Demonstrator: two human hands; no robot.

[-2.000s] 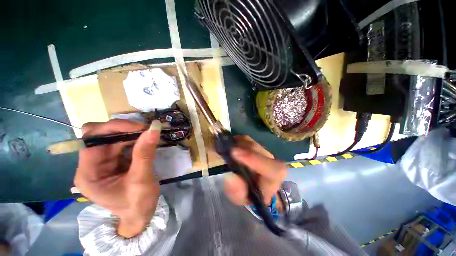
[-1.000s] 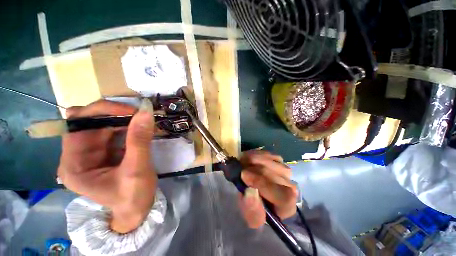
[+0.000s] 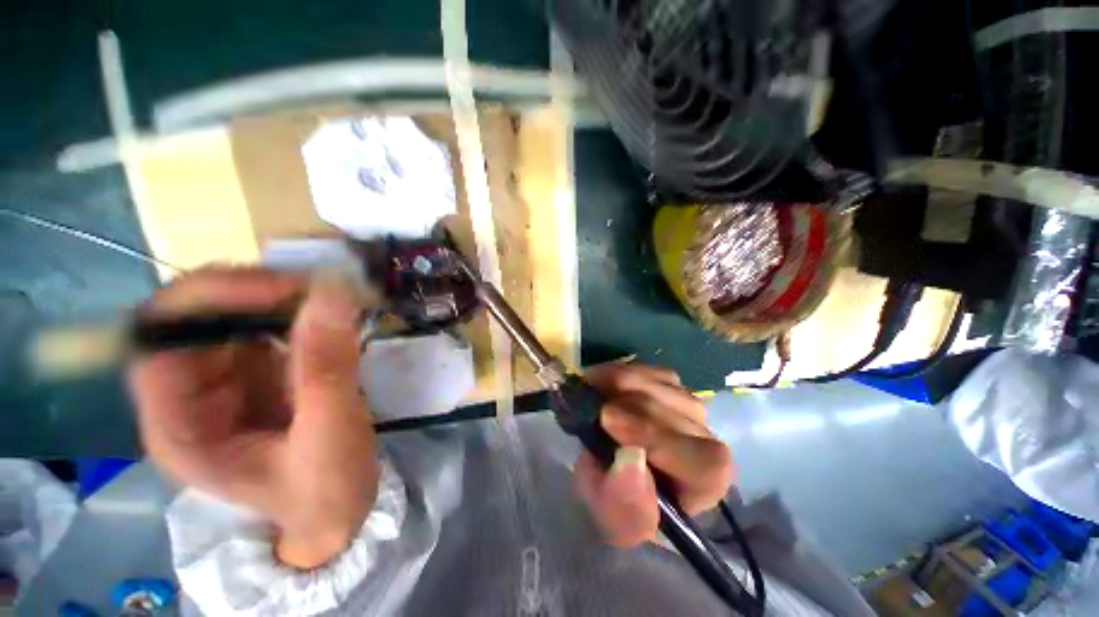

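My left hand (image 3: 259,404) holds dark tweezers (image 3: 217,328) with a pale end, like a pen; both are blurred. Their tip is near the left side of the round dark module (image 3: 422,280), but contact cannot be told. My right hand (image 3: 657,446) grips the black handle of the soldering iron (image 3: 526,342). The iron's silver barrel slants up-left, its tip at the module's upper right edge. A thin solder wire (image 3: 90,238) runs in from the left to my left hand. The module lies on the cardboard work pad (image 3: 271,193).
A white cut-corner pad (image 3: 380,175) lies behind the module, another pad (image 3: 416,376) in front. The tip cleaner (image 3: 741,259) stands right, below the black fume fan (image 3: 711,103). A black box (image 3: 934,247) with cables is farther right. A pale sleeve (image 3: 1024,404) shows at right.
The iron has moved from above the cardboard down to the module's edge. My left hand and the tweezers have shifted slightly left, away from the module's middle. The camera view has also shifted.
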